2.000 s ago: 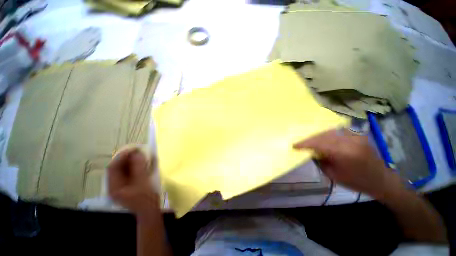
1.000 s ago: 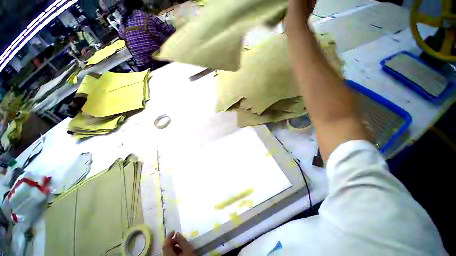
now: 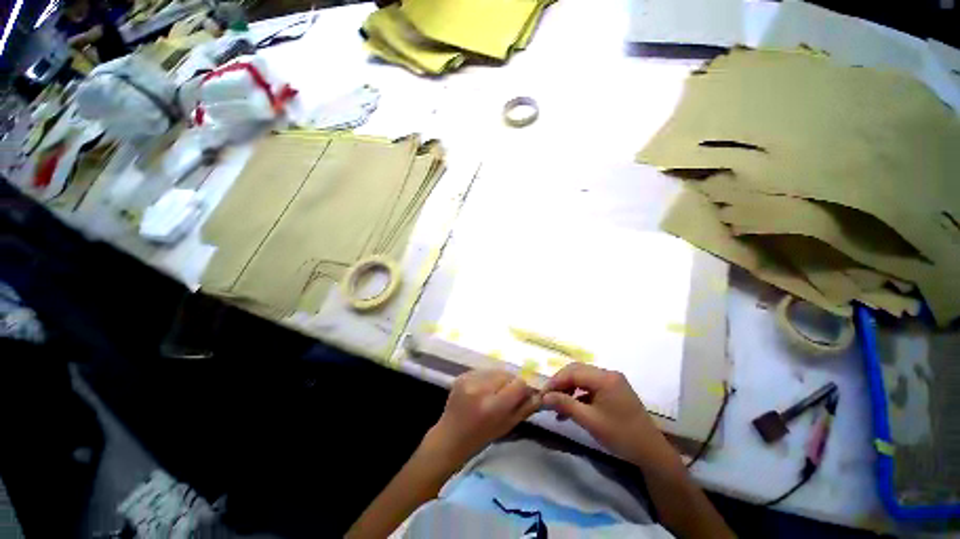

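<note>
My left hand (image 3: 486,406) and my right hand (image 3: 596,405) are together at the near edge of the white work board (image 3: 600,284). Their fingertips meet with the fingers bent. Something tiny may be between them, but it is too small to tell. Short yellow tape pieces (image 3: 539,342) stick to the board just beyond my hands. No panel lies on the board.
Stacked seamed panels (image 3: 300,216) lie left, with a masking-tape roll (image 3: 372,283) on their corner. Loose khaki panels (image 3: 832,147) lie upper right. A small hammer (image 3: 772,424), pink-handled snips (image 3: 816,442) and blue-rimmed tray (image 3: 878,421) are right. Folded yellow panels (image 3: 474,26) lie far.
The yellow-backed panel was first in my hands over the board, then a khaki panel was raised toward the far side. Now neither hand holds a panel, and my right hand has come back beside my left.
</note>
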